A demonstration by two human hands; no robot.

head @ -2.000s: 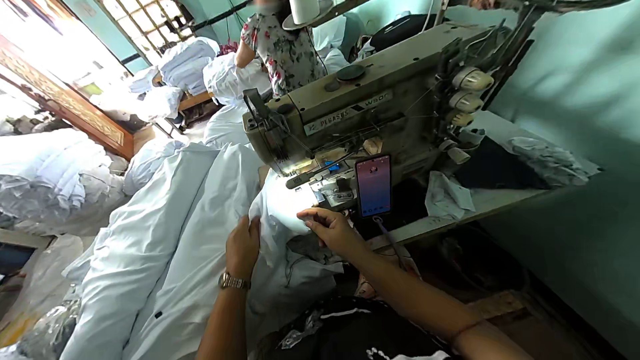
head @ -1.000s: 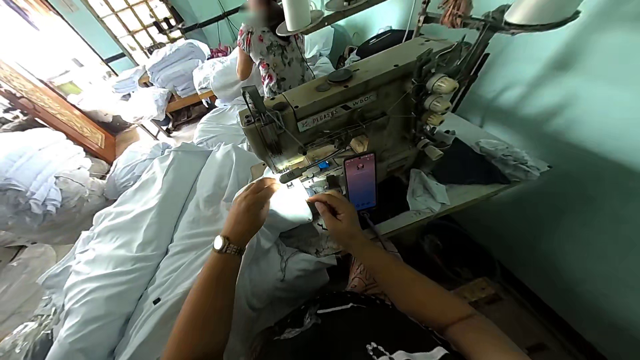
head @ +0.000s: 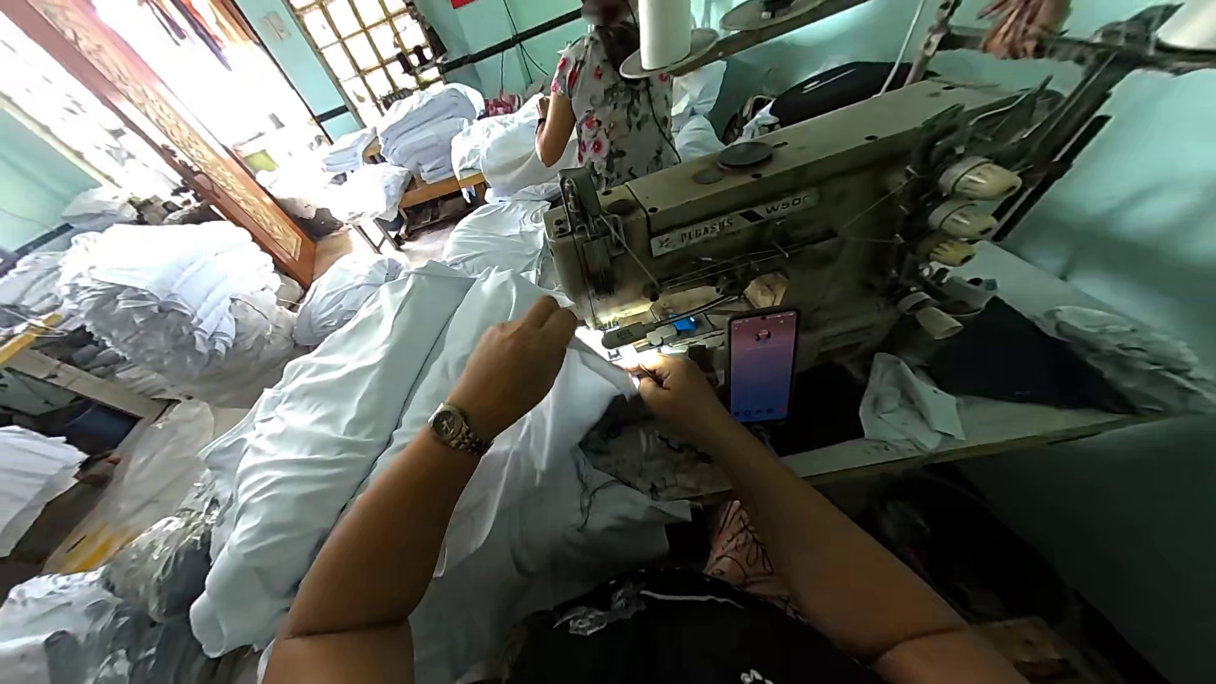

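Observation:
A Pegasus industrial sewing machine (head: 760, 218) stands before me, its lit needle area at its lower left. My left hand (head: 518, 356), with a metal wristwatch (head: 458, 427), is raised left of the needle area, fingers pinched on white fabric (head: 560, 408). My right hand (head: 673, 388) is just below the presser foot, its fingertips closed on something small and dark by the fabric's edge; what it is cannot be told. A smartphone (head: 763, 366) stands upright right of that hand with its screen lit. Long folds of white cloth (head: 351, 380) lie to the left.
A person (head: 617, 95) in a floral top stands behind the machine. Thread cones (head: 665, 33) sit on a stand above. Cloth bundles (head: 171, 294) and folded stacks (head: 432, 128) are at left and back. A fabric scrap (head: 907, 404) lies on the machine table's edge (head: 1007, 432).
My left hand has moved from the fabric lower down up toward the needle area and is now lifted with bent fingers. My right hand stays close to the presser foot. The view has turned somewhat left.

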